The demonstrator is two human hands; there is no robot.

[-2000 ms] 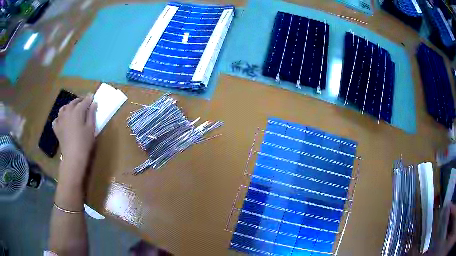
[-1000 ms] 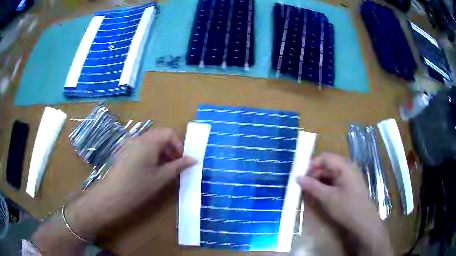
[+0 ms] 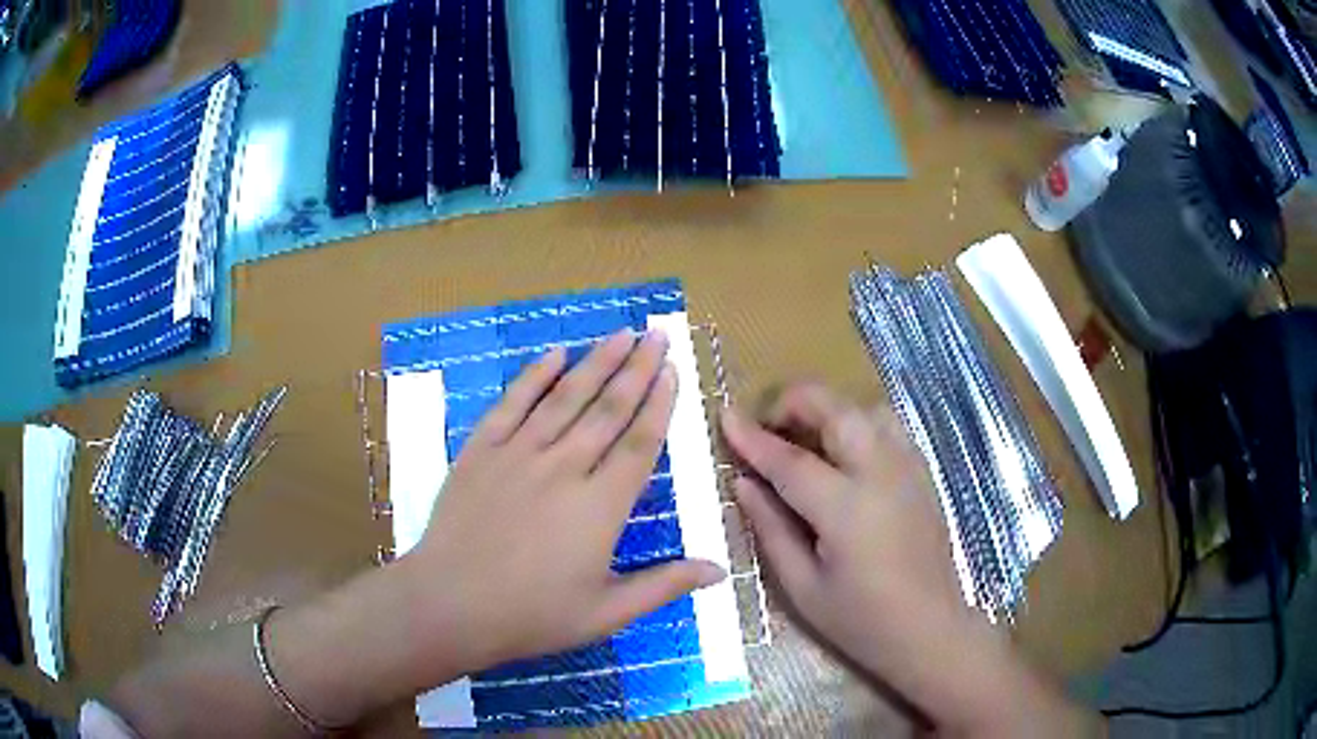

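Observation:
The blue solar panel (image 3: 535, 315) lies flat before me. White strips lie along its left side (image 3: 418, 433) and right side (image 3: 708, 505). My left hand (image 3: 556, 491) lies palm down across the panel, fingers spread, fingertips on the right strip; it covers much of the panel's middle. My right hand (image 3: 823, 505) is at the panel's right edge, bent fingertips beside the thin busbar ribbon (image 3: 760, 614). Whether they pinch the ribbon cannot be told. Ribbon stubs also stick out on the left edge.
Loose ribbons (image 3: 159, 484) and white strips (image 3: 48, 549) lie left; a ribbon bundle (image 3: 961, 433) and white strips (image 3: 1054, 378) right. A white bottle (image 3: 1072, 185) stands by a dark grey unit (image 3: 1184, 224) with cables. Behind are a finished stack (image 3: 145, 231) and dark cell stacks (image 3: 426, 101).
My hands have let go of the white strips, which now lie on the panel. My left hand has moved flat onto it, my right hand to its right edge. The view has shifted right.

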